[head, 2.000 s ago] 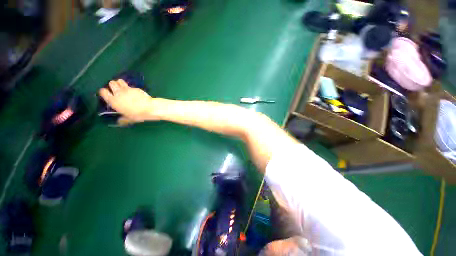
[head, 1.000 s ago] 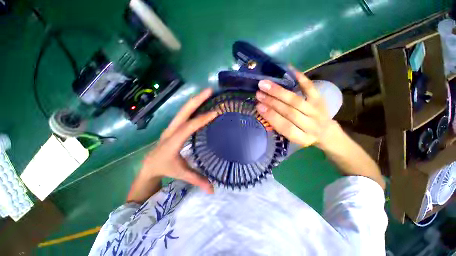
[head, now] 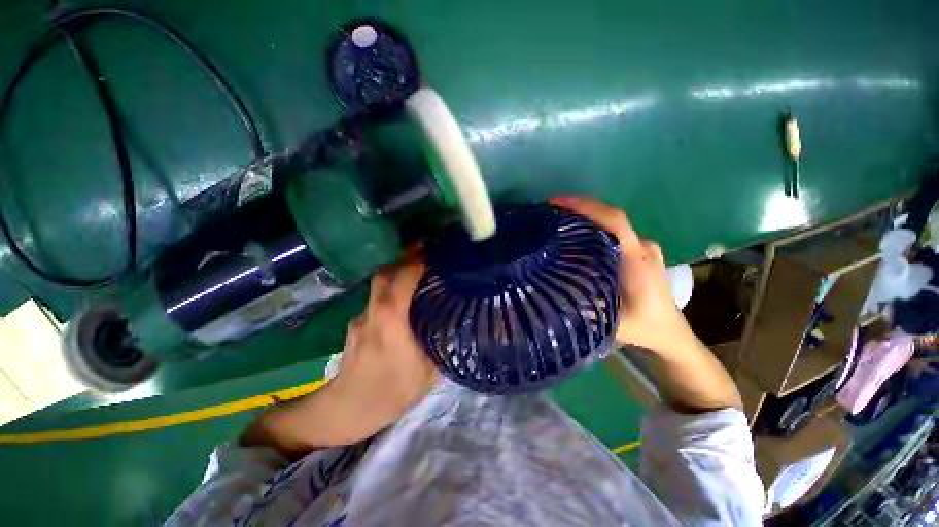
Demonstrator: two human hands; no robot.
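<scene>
A dark navy caged fan unit point(head: 520, 304) is held between both my hands over the lap, at the bench's near edge. My left hand point(head: 386, 355) grips its left side. My right hand point(head: 640, 278) grips its right side, with fingers around the far rim. The off-white buffing wheel point(head: 455, 163) of the bench grinder point(head: 257, 247) meets or overlaps the fan's flat dark centre; exact contact cannot be told. Some fingertips are hidden behind the fan.
A black cord point(head: 129, 154) loops at the far left. A round dark part point(head: 373, 64) lies behind the wheel. A screwdriver-like tool point(head: 792, 144) lies on the green bench point(head: 618, 62). Cartons point(head: 819, 309) and a pink round point(head: 875, 373) are at the right, white sheets point(head: 36, 360) at the left.
The fan has been turned so its slotted side and flat centre face the wheel. Its clip no longer shows. The grinder appears closer and the view has shifted.
</scene>
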